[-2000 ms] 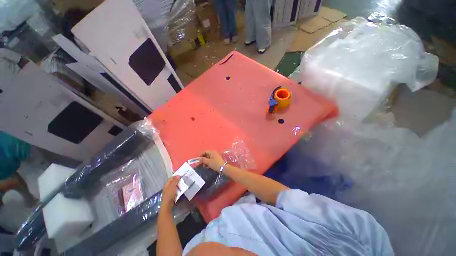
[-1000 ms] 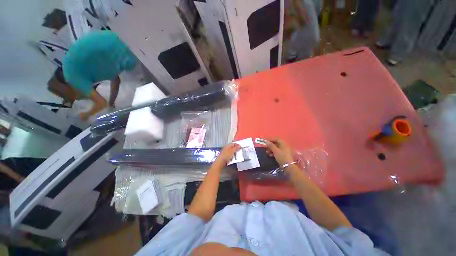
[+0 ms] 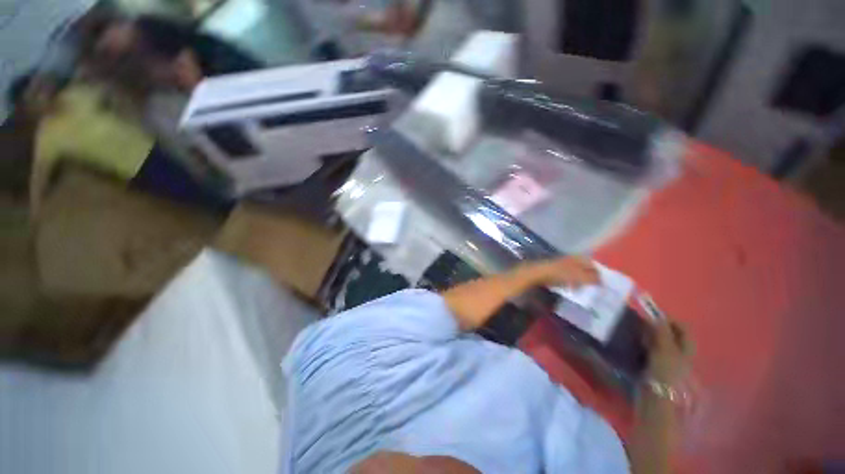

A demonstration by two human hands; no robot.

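Observation:
The frame is blurred. My left hand (image 3: 567,274) holds a white label sheet (image 3: 604,302) by its left side, over the near dark bagged bar (image 3: 500,225). My right hand (image 3: 669,348) is at the right of the sheet, with a small white barcode label (image 3: 649,305) at its fingertips. The bar's right end lies under the sheet and my hands. A second dark bagged bar (image 3: 574,116) lies behind it. A pouch with a pink card (image 3: 521,191) lies between the bars.
A red-orange sheet (image 3: 732,250) covers the table on the right. A white foam block (image 3: 452,109) lies at the bars' far end. A stack of white labels (image 3: 386,222) is on the near edge. A white carton (image 3: 287,116) and a person in yellow (image 3: 83,139) are at left.
The view has swung left, so the table now appears further right and tilted. The tape dispenser has left the picture. My hands still hold the label sheet and small label over the near bar.

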